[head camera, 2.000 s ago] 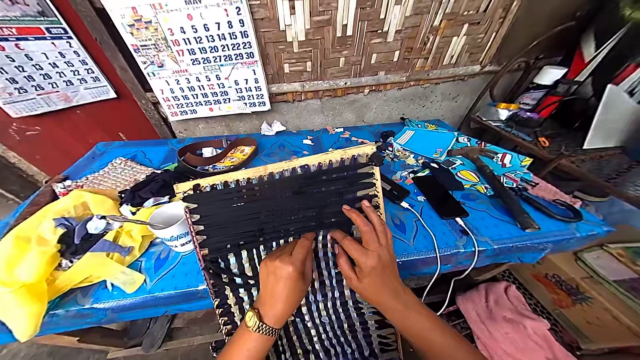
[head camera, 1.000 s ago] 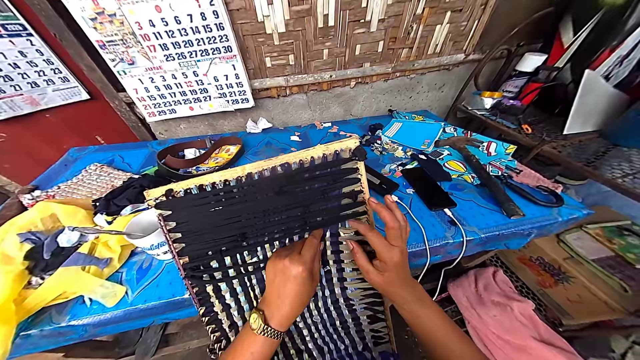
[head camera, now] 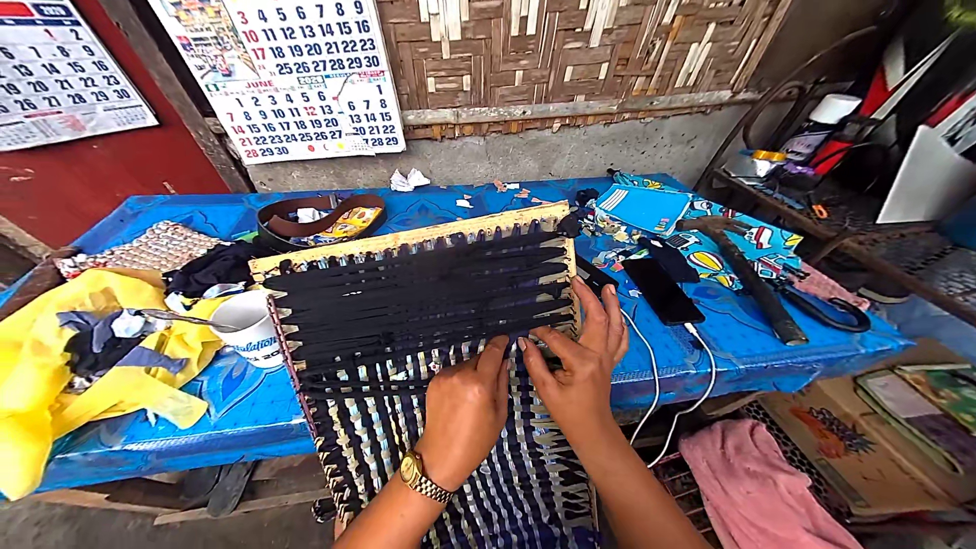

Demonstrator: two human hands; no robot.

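A wooden peg frame [head camera: 412,235] leans against the table's front edge, strung with black cloth strips [head camera: 412,290] across its upper part. Below them lies a woven section of dark and pale fabric strips [head camera: 381,450]. My left hand [head camera: 467,396], with a gold watch at its wrist, pinches at the lower border of the black strips near the middle. Just right of it, my right hand [head camera: 572,358] has thumb and index finger on the same strips, its other fingers by the frame's right side. The fingertips nearly meet; the strip between them is partly hidden.
On the blue-covered table [head camera: 427,206] a white mug [head camera: 248,328] with a spoon stands beside yellow cloth [head camera: 46,343]. A brown belt [head camera: 297,221] lies behind. Right of the frame are a smartphone [head camera: 663,290] with a white cable, a hammer [head camera: 751,282] and fabric scraps.
My hands remain at the lower border of the black strips, and the right fingers have shifted slightly along the frame's right side. The left hand's fingertips now sit closer to the right hand's.
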